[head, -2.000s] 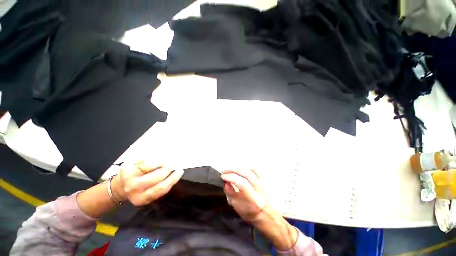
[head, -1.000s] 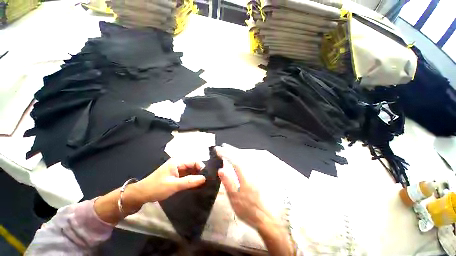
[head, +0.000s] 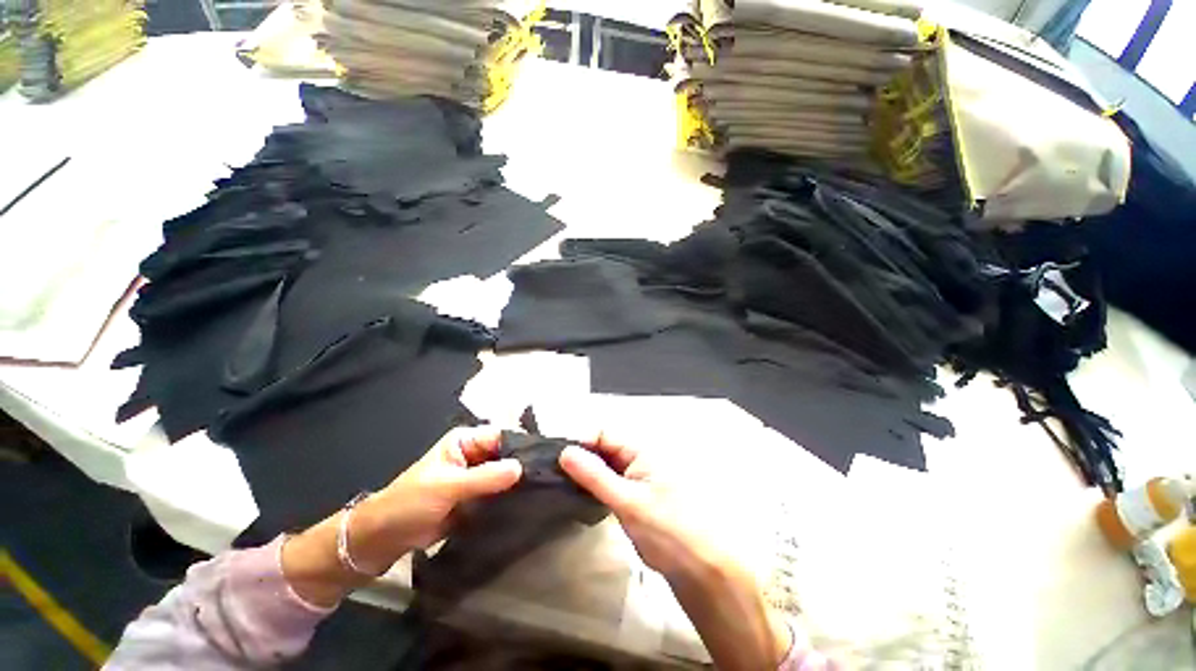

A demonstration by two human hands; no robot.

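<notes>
A black cut panel [head: 540,461] is held at the near edge of the table, its top edge bunched or folded between my fingertips. The rest of the panel hangs down towards me and blurs into the dark area below. My left hand [head: 426,496] pinches it from the left, with a bracelet on the wrist. My right hand [head: 656,518] pinches it from the right, thumb on top. The two hands are a small gap apart. Whether the edge is folded over is hard to tell.
A fanned black pile [head: 341,262] lies at left and a crumpled one [head: 813,315] at right. Black strips [head: 1069,426] trail at far right near spools or containers [head: 1138,511]. Grey-tan bundles with yellow edges [head: 813,85] stand at the back. The white table [head: 735,452] has a rounded edge.
The view has lifted to show more of the table's far side. The panel was turned with a corner pointing down one second ago; now both hands pinch its top edge, closer together.
</notes>
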